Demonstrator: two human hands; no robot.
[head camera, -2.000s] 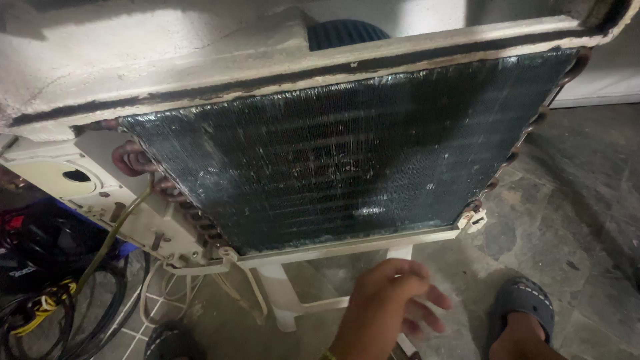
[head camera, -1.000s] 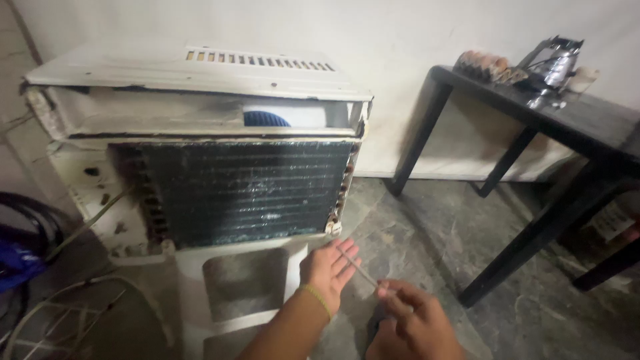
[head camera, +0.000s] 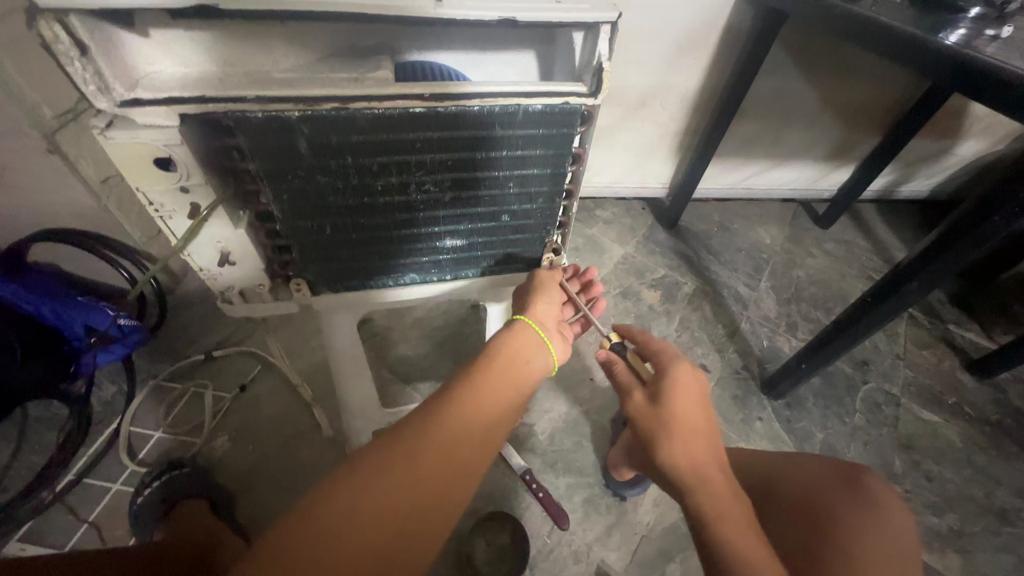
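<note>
An opened window air conditioner (head camera: 360, 92) with a dark finned coil (head camera: 416, 192) rests on a white plastic stool (head camera: 352, 384). My right hand (head camera: 660, 392) grips a screwdriver (head camera: 586, 310) by its handle, the shaft pointing up and left to the unit's lower right corner. At that corner is my left hand (head camera: 552, 308), palm up beside the shaft, its fingers partly curled and its thumb near the metal bracket (head camera: 554, 253). A second thin metal piece seems to cross the shaft by the left fingers; what it is, I cannot tell. The screwdriver's tip is hidden.
A knife with a brown handle (head camera: 544, 500) and a round dark bowl or can (head camera: 496, 544) are on the stone floor below. Black hoses (head camera: 80, 240), a blue bag (head camera: 68, 312) and pale cables (head camera: 164, 400) lie at left. A black table (head camera: 912, 48) stands at right.
Two seconds ago only one hand showed, below the unit. Both hands are now at its lower right corner, with the screwdriver also seen one second ago. The view has shifted strongly.
</note>
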